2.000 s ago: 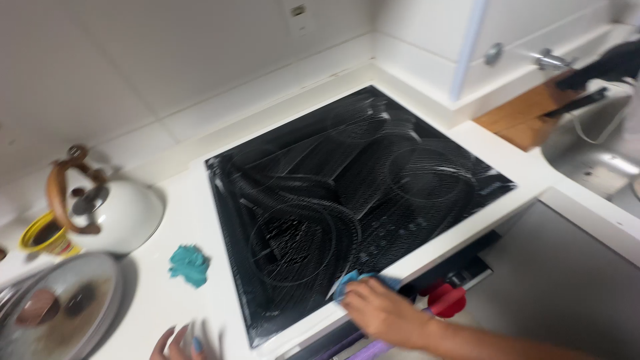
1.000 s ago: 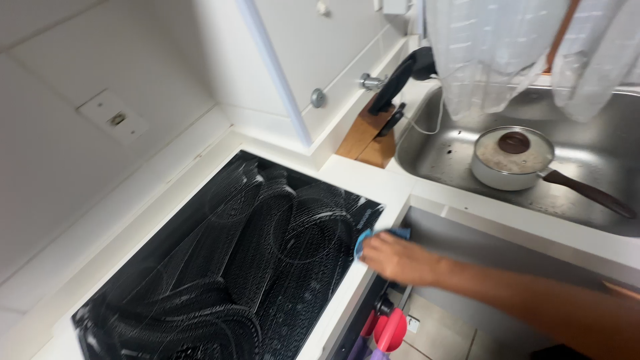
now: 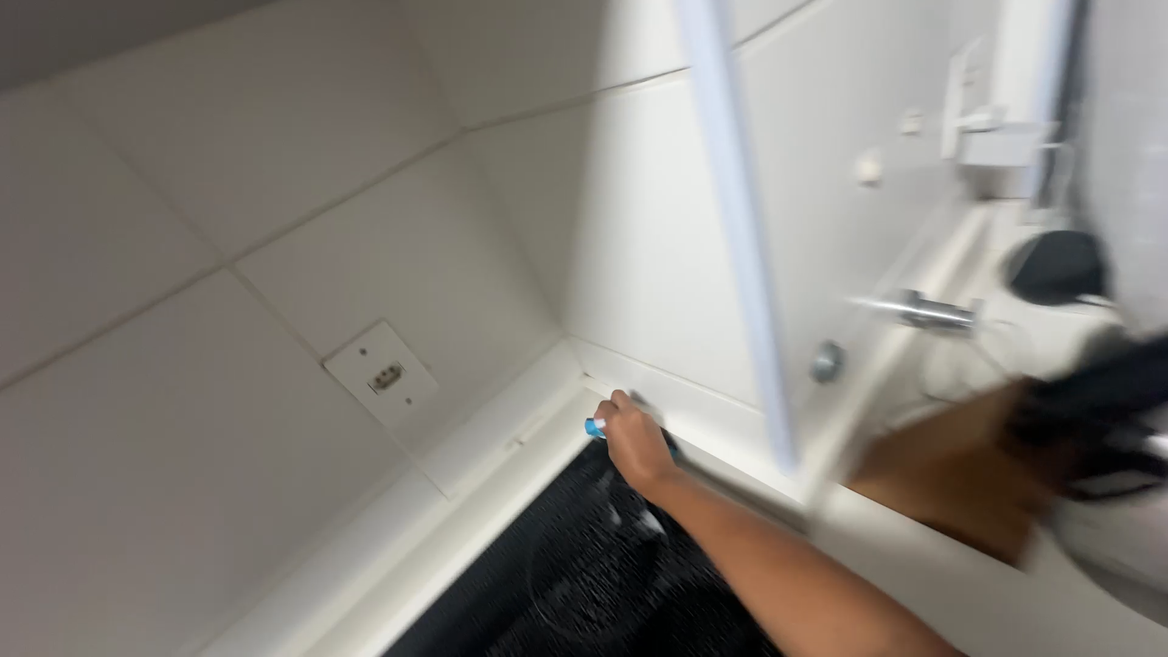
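Observation:
My right hand [image 3: 634, 443] is closed on a blue cloth [image 3: 594, 428], of which only small parts show past the fingers. It is at the far corner of the black glass cooktop [image 3: 584, 557], close to where the two tiled walls meet. Whitish wet streaks and a faint cooking-zone ring show on the glass near my wrist and forearm. My left hand is out of view.
A wall socket [image 3: 387, 375] is on the tiled wall to the left. A pale upright panel edge [image 3: 744, 237] rises right of my hand. Farther right are a metal tap fitting [image 3: 935, 313], a wooden knife block [image 3: 954, 470] with black handles, and part of the sink.
My right hand has moved with the blue cloth from the cooktop's front right corner to its far corner. My left hand, partly visible two seconds ago, is out of view. The view has swung toward the walls.

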